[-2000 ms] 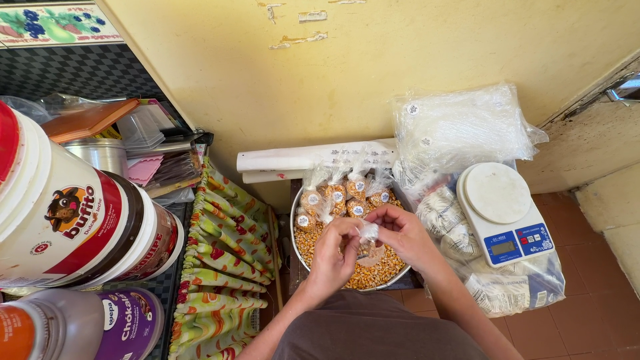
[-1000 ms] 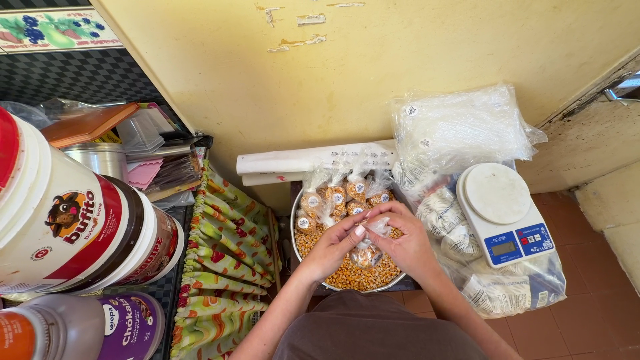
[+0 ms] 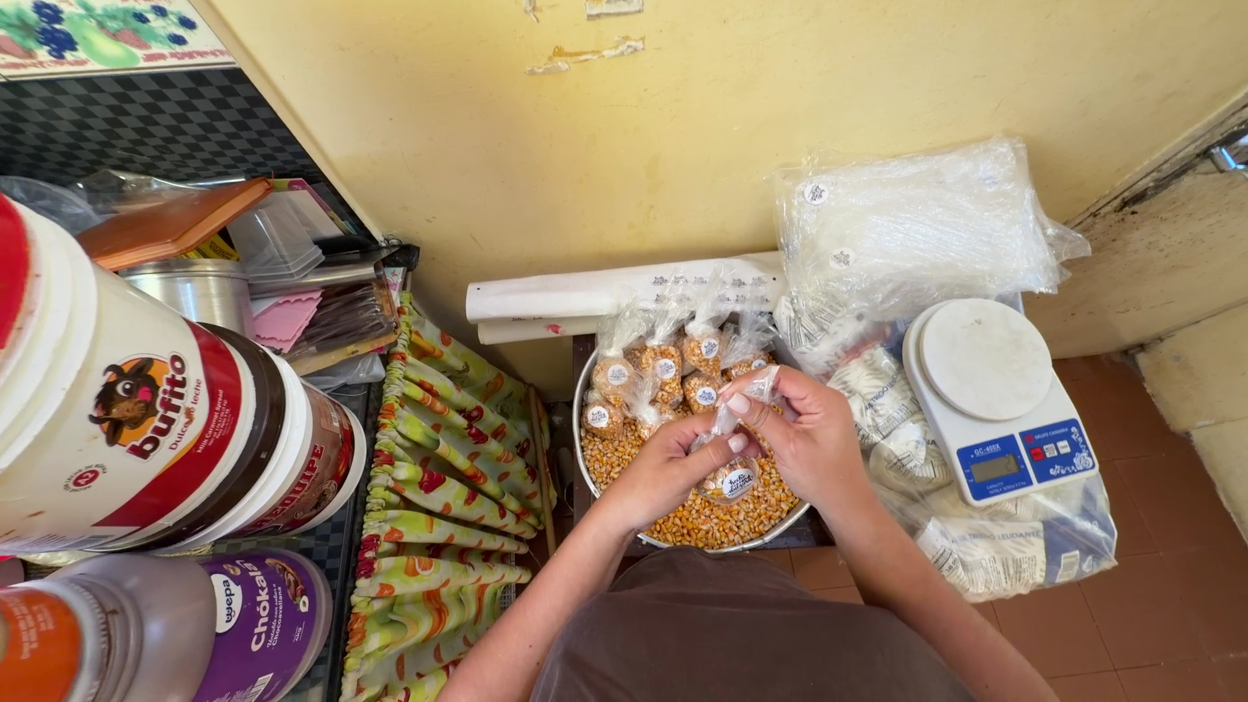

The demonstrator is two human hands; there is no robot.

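Note:
Over a round metal pan (image 3: pixel 583 444) of loose corn kernels (image 3: pixel 721 517), my left hand (image 3: pixel 673 468) pinches the neck of a small clear plastic bag of kernels (image 3: pixel 729 480) that bears a round sticker. My right hand (image 3: pixel 799 439) grips the same bag's gathered top between thumb and fingers, just above the left. Whether the neck is tied cannot be told. Several filled, stickered bags (image 3: pixel 663 369) with twisted tops stand on the corn at the back of the pan.
Right of the pan, a white kitchen scale (image 3: pixel 985 361) sits on plastic-wrapped packages (image 3: pixel 994 556). Behind lie a pack of clear bags (image 3: pixel 907 224) and a white roll (image 3: pixel 546 297). At left are a patterned curtain (image 3: pixel 439 487), large plastic tubs (image 3: pixel 127 390) and a purple-labelled jar (image 3: pixel 263 614).
The small bag now hangs upright below my fingers, its sticker showing. Both hands have shifted their hold on its neck; my left hand has come lower than my right.

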